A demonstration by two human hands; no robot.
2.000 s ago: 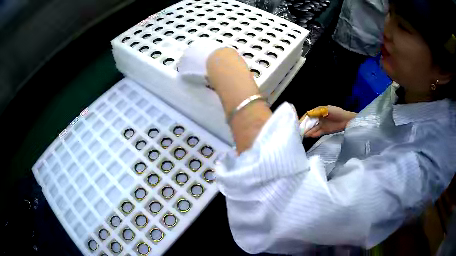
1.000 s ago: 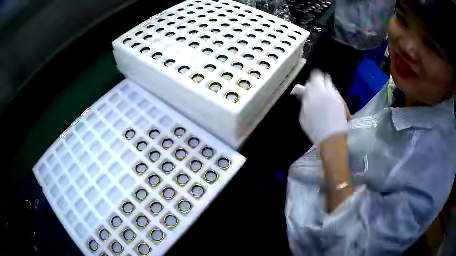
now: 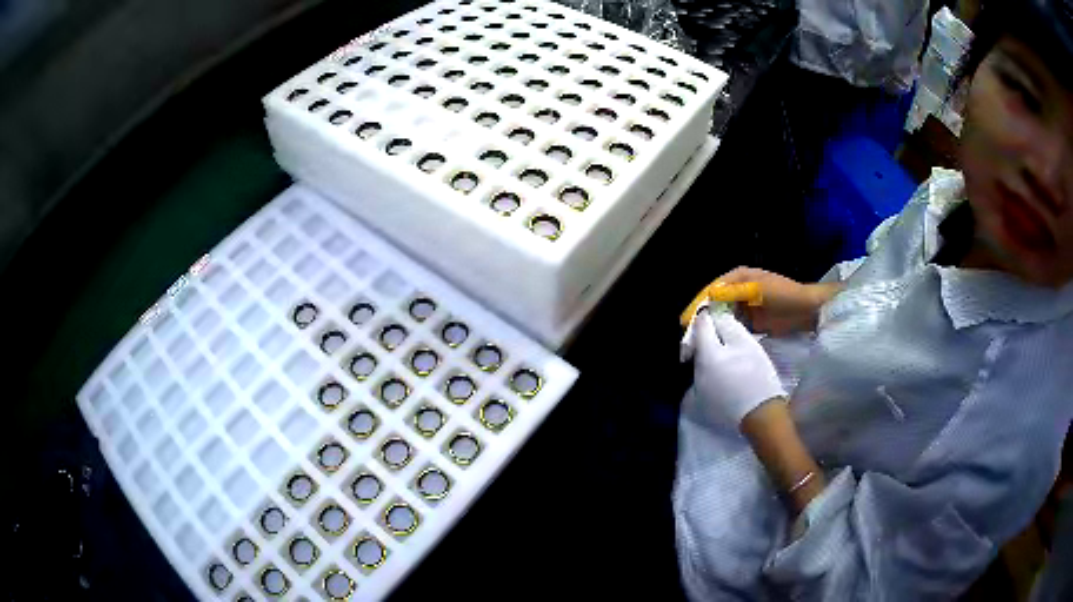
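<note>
Neither of my hands is in the picture. The parts tray [image 3: 253, 435], a large white sheet with square pockets, lies nearest in front of me. Its right and lower pockets hold ring parts [image 3: 397, 452] with dark and gold rims; its left and upper-left pockets are empty. The stacked trays [image 3: 412, 223] form a thick white block just beyond it. Most pockets on top hold dark-rimmed ring parts, with a few empty ones near the front left.
A neighbouring worker in a pale striped smock [image 3: 847, 412] is at the right. The worker's white-gloved hand [image 3: 735, 370] meets the other hand [image 3: 777, 300], which has orange finger cots. A blue stool [image 3: 865, 188] and clear plastic [image 3: 635, 18] are behind.
The neighbouring worker's gloved hand has left the stacked trays and come together with the other hand before the smock. The worker's arm no longer covers the trays, which have not moved.
</note>
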